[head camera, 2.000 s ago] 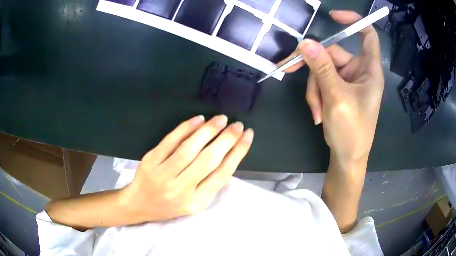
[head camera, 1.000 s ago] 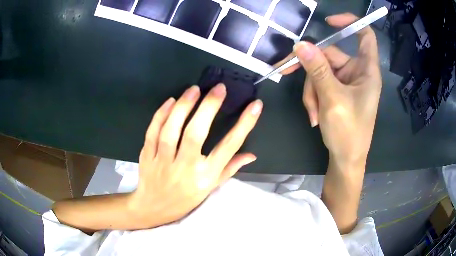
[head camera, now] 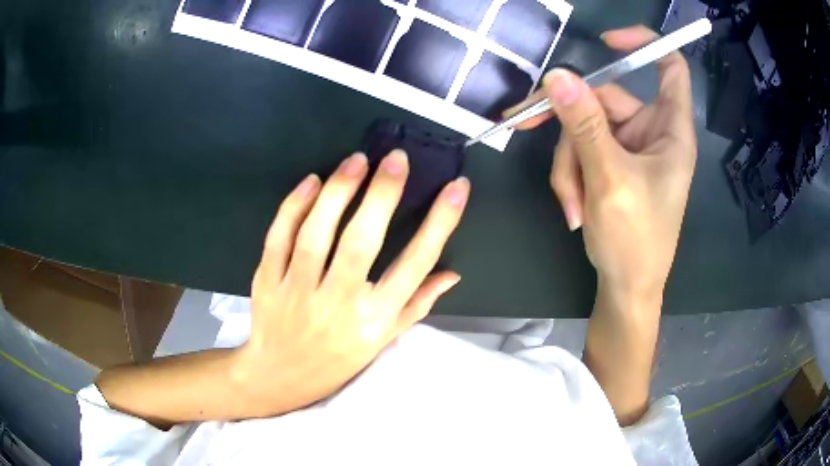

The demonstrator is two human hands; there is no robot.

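A black plastic part [head camera: 426, 157] lies flat on the dark green bench, partly covered by my left hand [head camera: 350, 273]. The fingers of my left hand are spread, with fingertips on the part's near side. My right hand [head camera: 619, 155] holds silver tweezers [head camera: 596, 75] between thumb and fingers. The tweezer tip is at the part's upper right corner, beside the sticker sheet's edge. The white sticker sheet [head camera: 462, 47] with dark squares lies just beyond the part. Whether a sticker is on the part cannot be told.
A heap of black plastic parts [head camera: 774, 109] lies at the right. The bench's curved near edge [head camera: 510, 316] runs in front of my body. Brown cardboard [head camera: 68, 305] is below the bench at lower left, and a brown box [head camera: 804, 393] stands at lower right.
My left hand has moved forward and spread its fingers onto the black part. The sticker sheet has shifted slightly left. My right hand and the tweezers have barely moved.
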